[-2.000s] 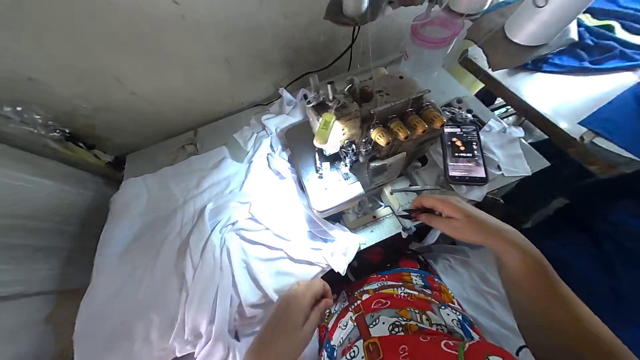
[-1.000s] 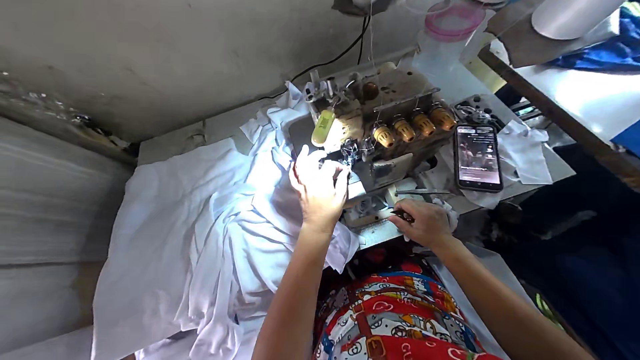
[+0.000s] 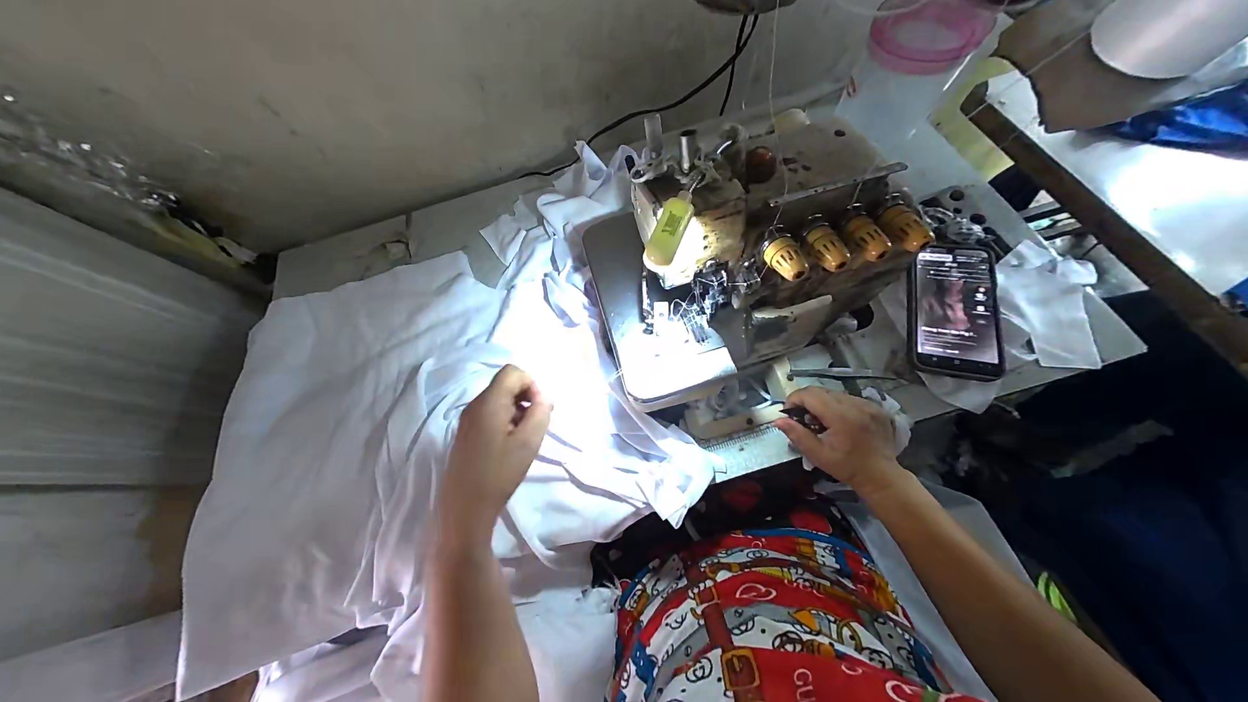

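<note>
My left hand [image 3: 505,429] is curled above white fabric [image 3: 322,448] heaped left of an overlock sewing machine [image 3: 809,185]; whether its fingers pinch anything cannot be told. At the machine's front right, my right hand [image 3: 846,429] is closed around a small dark tool, perhaps thread snips [image 3: 803,419], whose dark tip shows between the fingers. Beside this hand lies a metal tool like tweezers [image 3: 843,373]. The machine's lamp lights the presser foot [image 3: 662,320] and the metal plate [image 3: 673,369]. Threads run down to a row of orange tension dials [image 3: 826,244].
A smartphone [image 3: 956,312] with a lit screen lies right of the machine, by white cloth scraps [image 3: 1048,302]. Behind stand a clear container with a pink rim [image 3: 926,39] and a white thread cone [image 3: 1160,34]. A wooden bar [image 3: 1111,224] edges the right side; a wall stands behind.
My left hand was at the presser foot one second ago and is now back over the white fabric to the left. My right hand stays at the machine's front with the dark tool.
</note>
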